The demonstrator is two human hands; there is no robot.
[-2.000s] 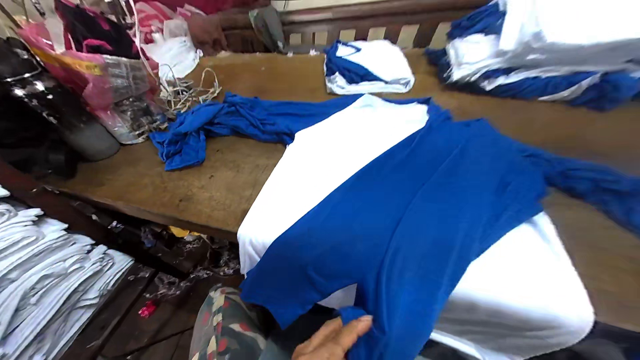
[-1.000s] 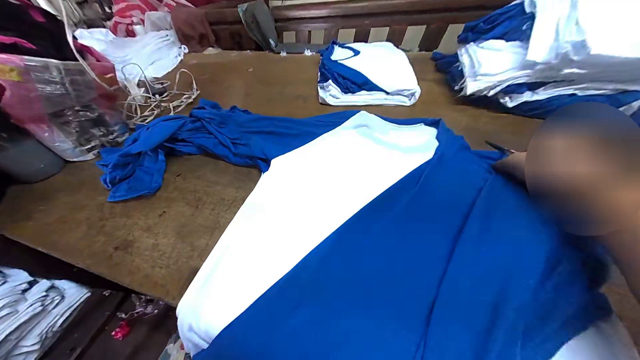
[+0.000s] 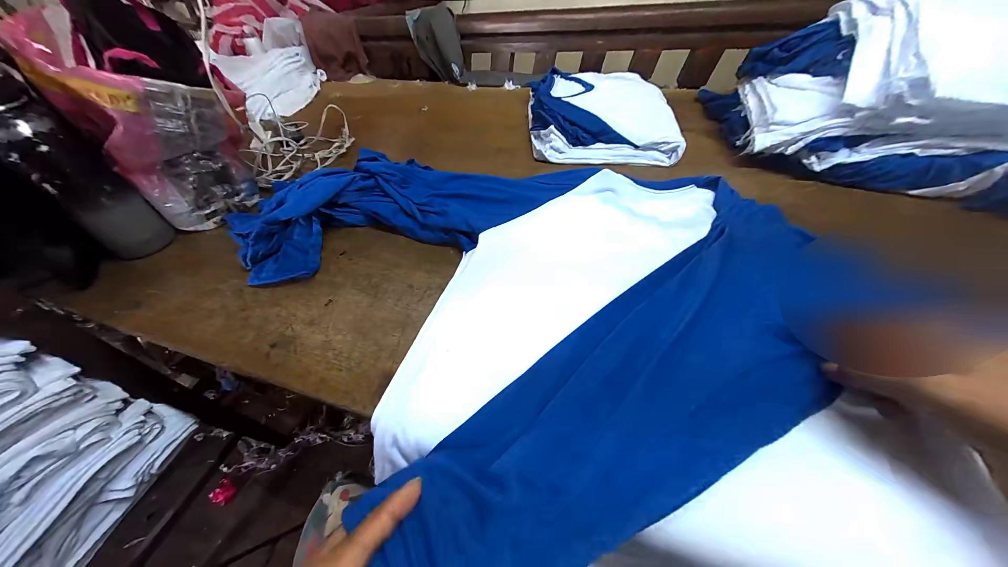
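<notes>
A blue and white long-sleeved shirt [image 3: 551, 315] lies spread on the wooden table, its lower part hanging over the near edge. One blue sleeve [image 3: 378, 197] lies bunched to the left; the other side is lost in blur. My left hand [image 3: 366, 531] grips the blue lower edge at the bottom, a digit on top of the cloth and the rest out of frame. At the right, my right hand [image 3: 906, 378] is by the shirt's blue side, above white cloth [image 3: 795, 488]. Blur hides most of its fingers and whatever they hold.
A folded shirt [image 3: 610, 118] lies at the table's back, with a garment pile [image 3: 866, 118] to its right. White cords [image 3: 303, 150] and a pink plastic bag [image 3: 165, 126] are at the left. White cloths [image 3: 71, 465] are stacked below the wooden table's edge [image 3: 260, 366].
My right hand has moved down along the shirt's side; a dark pointed thing near it one second ago no longer shows. My left hand, unseen then, is back in view at the lower edge.
</notes>
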